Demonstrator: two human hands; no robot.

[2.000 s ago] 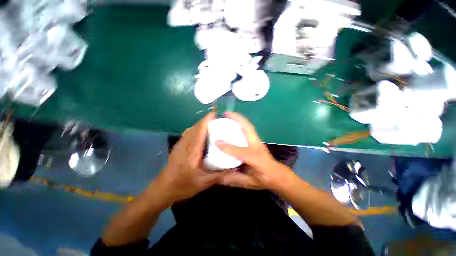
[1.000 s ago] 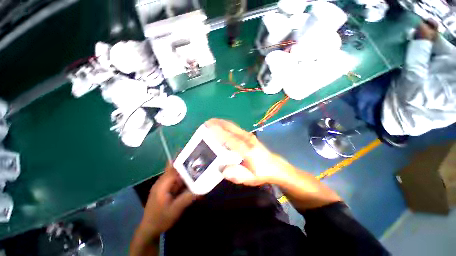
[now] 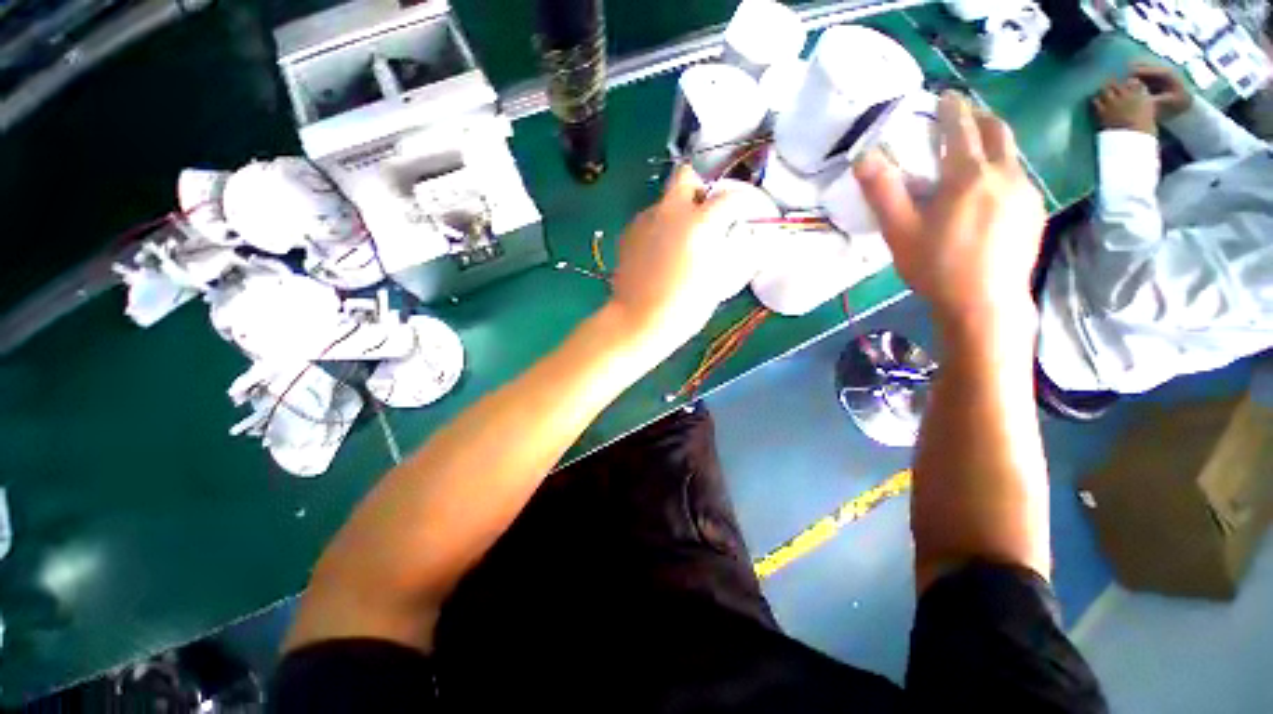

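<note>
A group of white housing units (image 3: 846, 87) with red, orange and yellow wires lies on the green mat at the right of the bench. My right hand (image 3: 963, 209) is at its right side, thumb and fingers spread around a white unit (image 3: 910, 140). My left hand (image 3: 673, 254) reaches to the near left of the group, against a white rounded unit (image 3: 743, 221). Its fingertips are partly hidden, so its grip is unclear. A wire bundle (image 3: 723, 349) hangs towards the bench's front edge.
White wired covers (image 3: 286, 314) are piled at left on the green mat (image 3: 154, 460). Behind them stand a grey-white metal box (image 3: 419, 181) and a black upright cylinder (image 3: 570, 84). A person in a white sleeve (image 3: 1128, 181) sits at right. A stool (image 3: 887, 384) and a cardboard box (image 3: 1173, 495) stand below.
The view has turned right. The windowed white housing has left its place over my lap. Both hands have moved away from my body to the group of units at right.
</note>
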